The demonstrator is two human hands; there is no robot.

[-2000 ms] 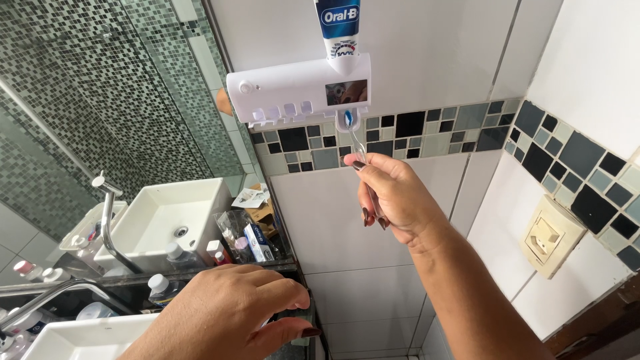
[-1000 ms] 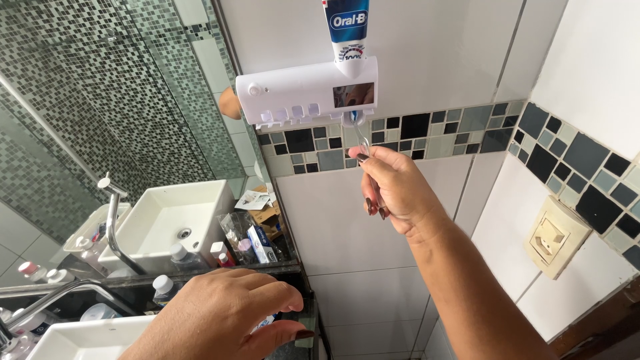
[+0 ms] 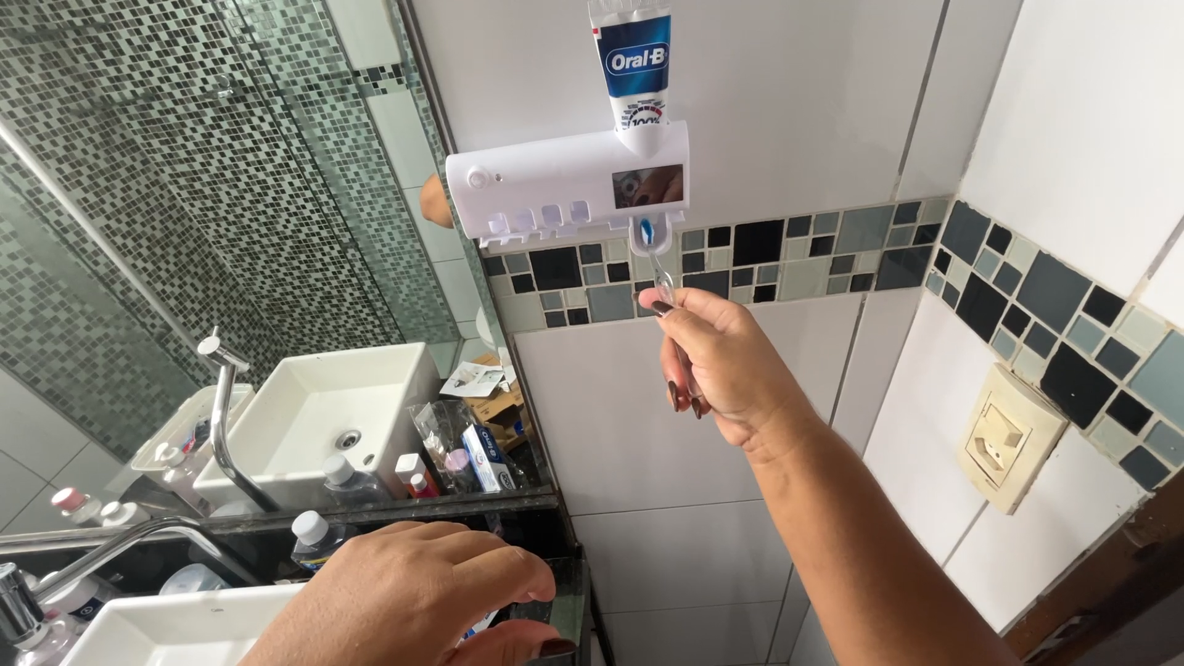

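Note:
My right hand (image 3: 708, 356) grips a clear-handled toothbrush (image 3: 662, 276), whose blue and white bristle head is at the opening of the dispenser's cup, under the right end of a white wall-mounted toothpaste dispenser (image 3: 546, 176). An Oral-B toothpaste tube (image 3: 636, 69) stands upside down in the dispenser's top. The dispenser has a row of slots at lower left and a small dark reflective panel. My left hand (image 3: 444, 587) hovers over the counter at the lower left, fingers curled and apart from the thumb, with nothing seen in it; its palm is hidden.
A white basin (image 3: 185, 624) with a chrome faucet (image 3: 157, 532) is at lower left. A bottle with a white cap (image 3: 311, 529) stands behind my left hand. The mirror (image 3: 176, 231) fills the left side. A cream outlet and switch plate (image 3: 1008, 439) is on the right wall, below a mosaic tile band (image 3: 758, 245).
My right hand stays below the dispenser with the toothbrush, and the bristle head shows more plainly than one second ago. My left hand remains over the counter.

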